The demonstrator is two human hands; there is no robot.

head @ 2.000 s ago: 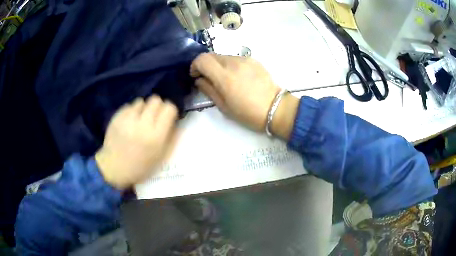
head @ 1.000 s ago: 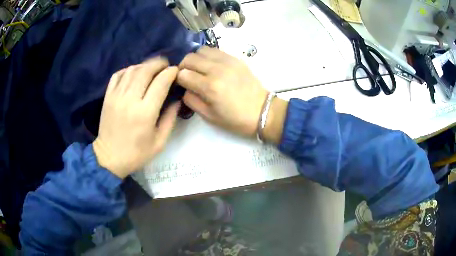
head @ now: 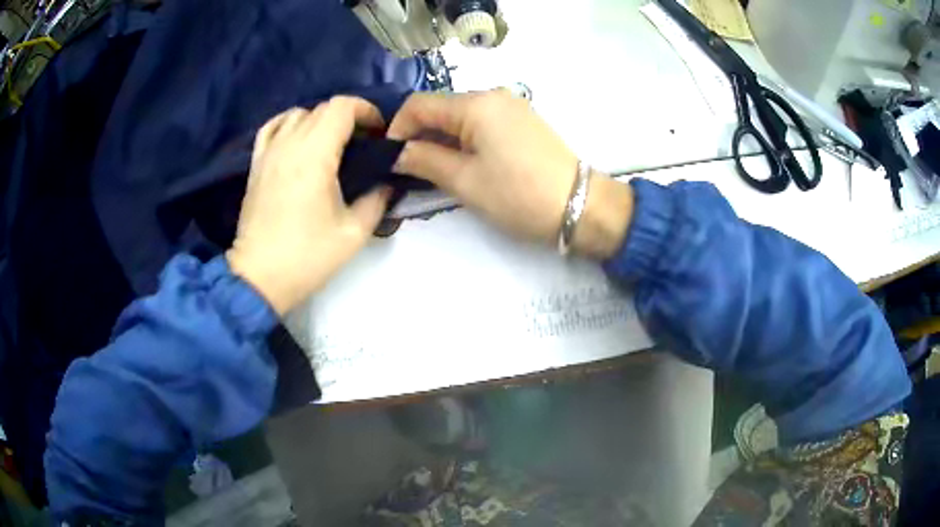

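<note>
The dark navy garment piece (head: pixel 196 93) covers the left side of the white machine table and hangs over its front edge. My left hand (head: pixel 309 190) grips a dark edge of it between thumb and fingers. My right hand (head: pixel 490 160) pinches the same edge from the right, close to my left fingertips. The raised cloth edge (head: pixel 371 170) shows between the two hands. The presser foot area (head: pixel 437 70) of the sewing machine is just behind my hands, with cloth against its left side. Whether the needle is in the cloth cannot be told.
Black shears (head: pixel 763 124) lie right of the needle area beside a tan card (head: pixel 722 18). Small tools (head: pixel 876 144) lie at the far right near the machine base. A black and cream knob (head: pixel 476 23) is at the top. The table's wooden front edge (head: pixel 495 384) curves below my hands.
My left hand has moved up and right to meet my right hand. A dark edge is now raised between them. A dark cloth corner now shows at the table edge below my left wrist.
</note>
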